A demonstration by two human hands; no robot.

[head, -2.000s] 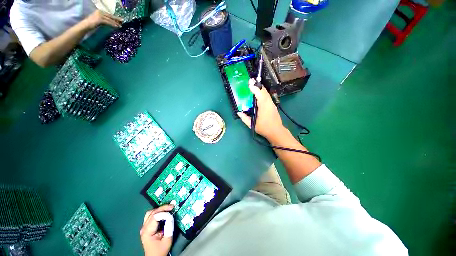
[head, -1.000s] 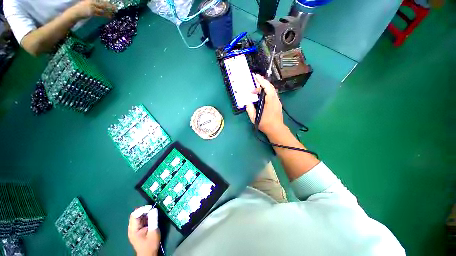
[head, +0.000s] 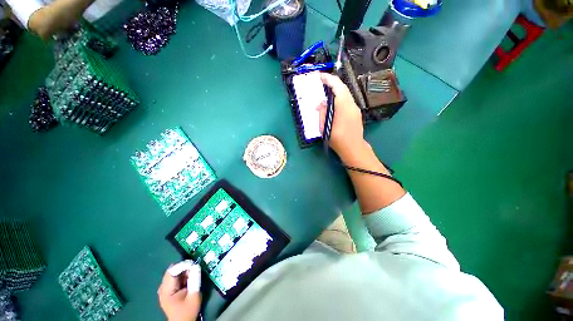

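A green PCB panel [head: 220, 235] with white rectangles lies on a black pallet [head: 274, 233]. My left hand [head: 180, 288], with white coverings on its fingertips, is at the panel's lower left corner and holds a thin strand of solder wire [head: 198, 261]. My right hand [head: 342, 113] holds the soldering iron [head: 329, 119], its metal tip pointing up and away. The same hand's fingers are at the right side of a bright phone [head: 308, 103]. Whether they touch the screen is hard to tell.
A dark iron stand [head: 381, 88] is right of the phone. Blue-handled pliers [head: 308, 59] lie behind it. A round pot [head: 264, 156] sits beyond the pallet. Other PCB panels [head: 173, 169] and stacks [head: 91, 84] are to the left. Another person's arm [head: 60, 17] is at the far left.
The phone screen has turned from green to white. My right hand has moved up beside the phone. My left hand has drawn back slightly from the panel to its lower left corner.
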